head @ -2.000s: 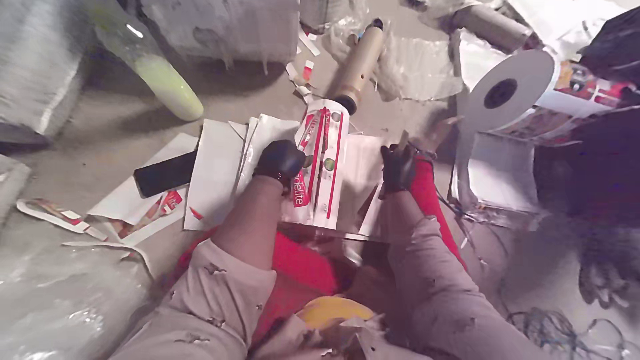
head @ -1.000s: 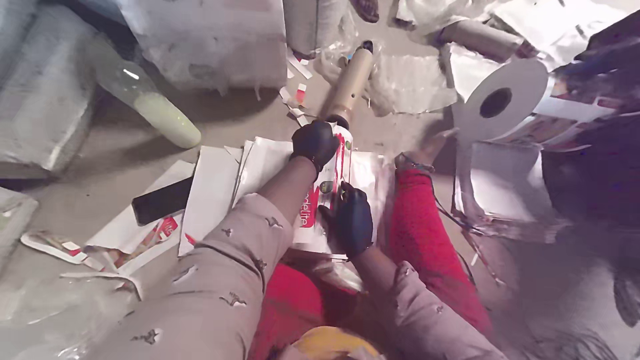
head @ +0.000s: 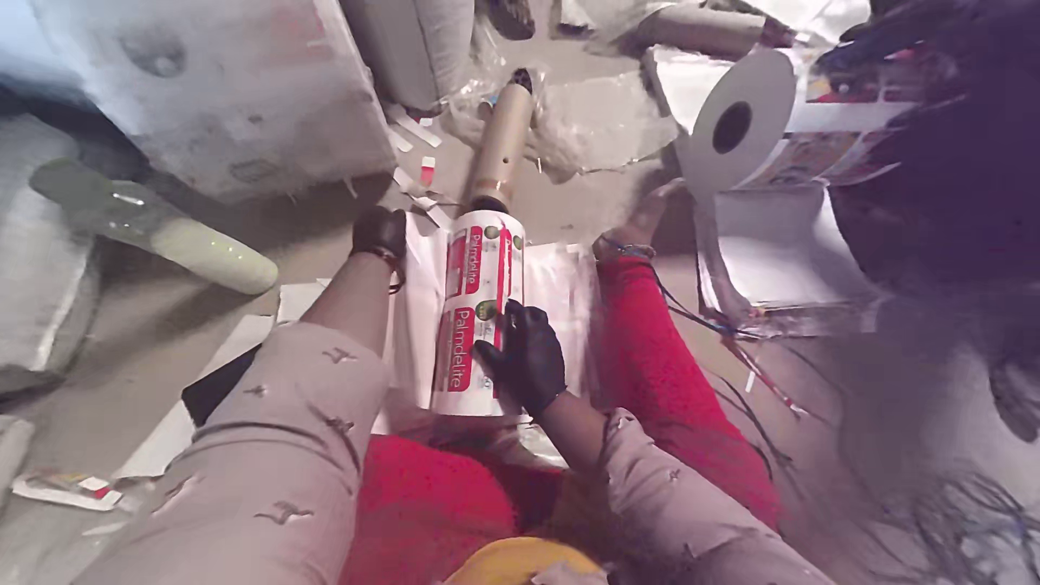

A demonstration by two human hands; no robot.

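A roll of printed red and white labels [head: 479, 325] lies lengthwise between my legs, with a brown cardboard core [head: 502, 150] beyond its far end. Against the roll's right side rests my right hand [head: 528, 353] in a black glove, thumb and fingers spread on the printed surface. My left hand [head: 379, 234], gloved in black too, is left of the roll's far end, at the edge of a white sheet [head: 422, 268]; whether it grips the sheet I cannot tell. More pale sheets [head: 561, 284] lie under and right of the roll.
On the right stands a large white roll [head: 735, 122] with a printed web, near a dark-clothed person [head: 959, 187]. A bottle with pale contents [head: 187, 244] is at left, below a wrapped block [head: 244, 89]. Paper scraps [head: 426, 171], plastic film [head: 601, 122], a black flat object [head: 219, 382] and cords [head: 756, 422] lie around.
My left hand has left the roll's far end and moved left. My right hand remains at the roll's right side. More of the roll's printed face shows than one second ago.
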